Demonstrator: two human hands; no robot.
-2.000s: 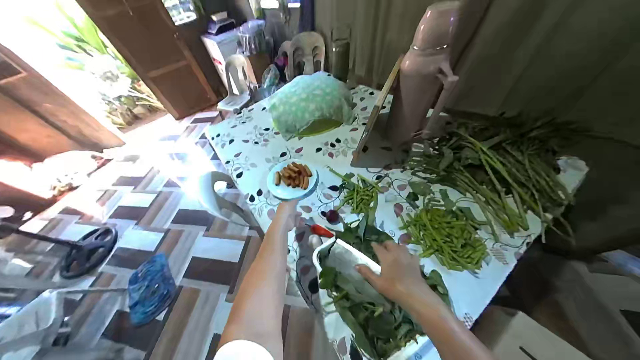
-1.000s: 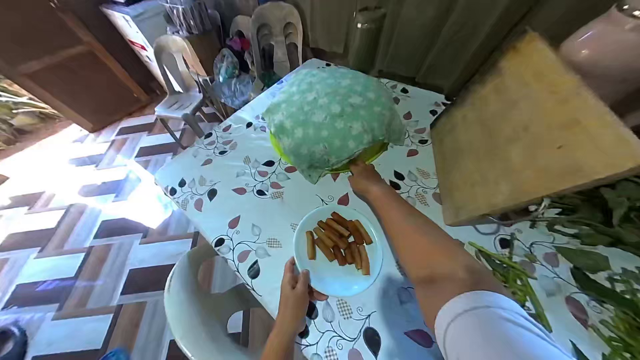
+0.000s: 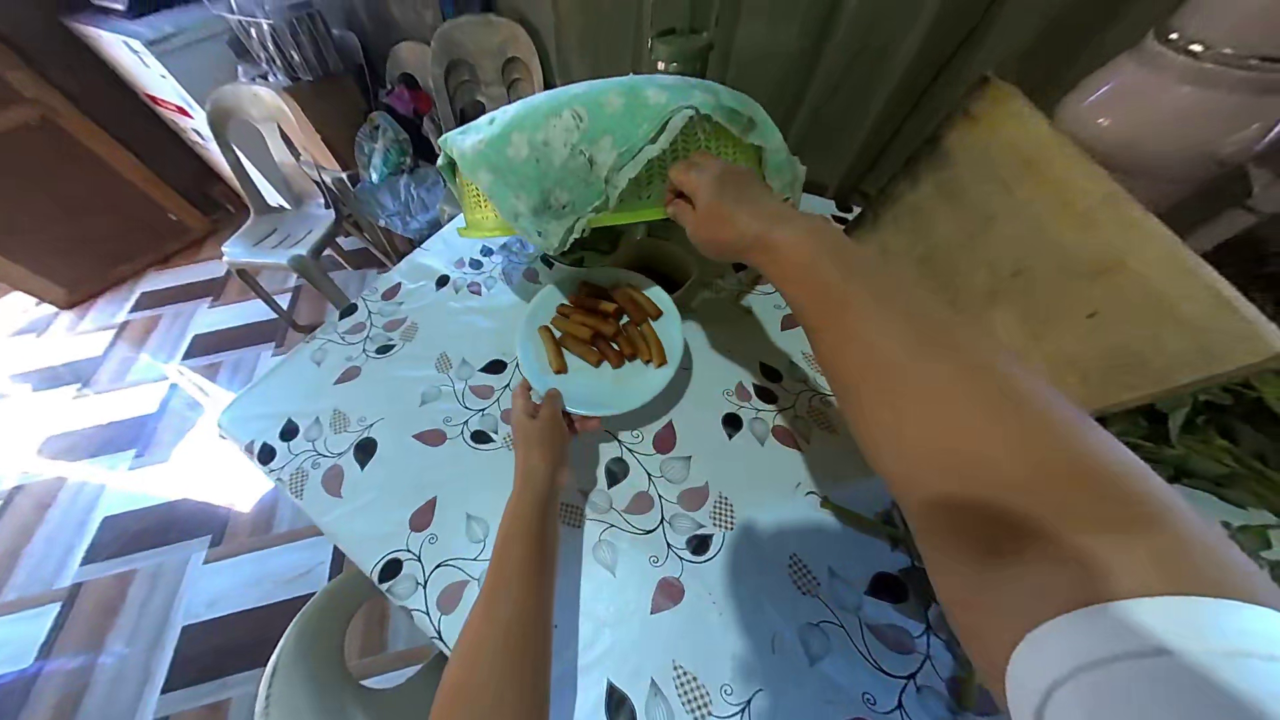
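Observation:
My left hand (image 3: 545,425) grips the near rim of a white plate (image 3: 605,395), thumb on top, fingers partly hidden beneath. Fried rolls (image 3: 607,330) lie on the plate, which is held just in front of a raised cover. My right hand (image 3: 715,205) is closed on the near edge of that yellow-green plastic basket (image 3: 650,190), upside down and tilted up. A green patterned cloth (image 3: 570,150) drapes over the basket. Under the lifted edge a brownish round container (image 3: 655,265) shows in part; the rest beneath is in shadow.
A leaf-patterned tablecloth (image 3: 640,500) covers the table. On the right a wooden board (image 3: 1060,260) leans near a pinkish container (image 3: 1150,110), with leafy greens (image 3: 1200,440) below it. Plastic chairs stand beyond the table (image 3: 275,215) and at its near left side (image 3: 330,650).
My right hand has left the leafy greens and raised the basket's near edge, which was lower one second ago. My left hand has moved the plate toward the basket. The view has shifted closer.

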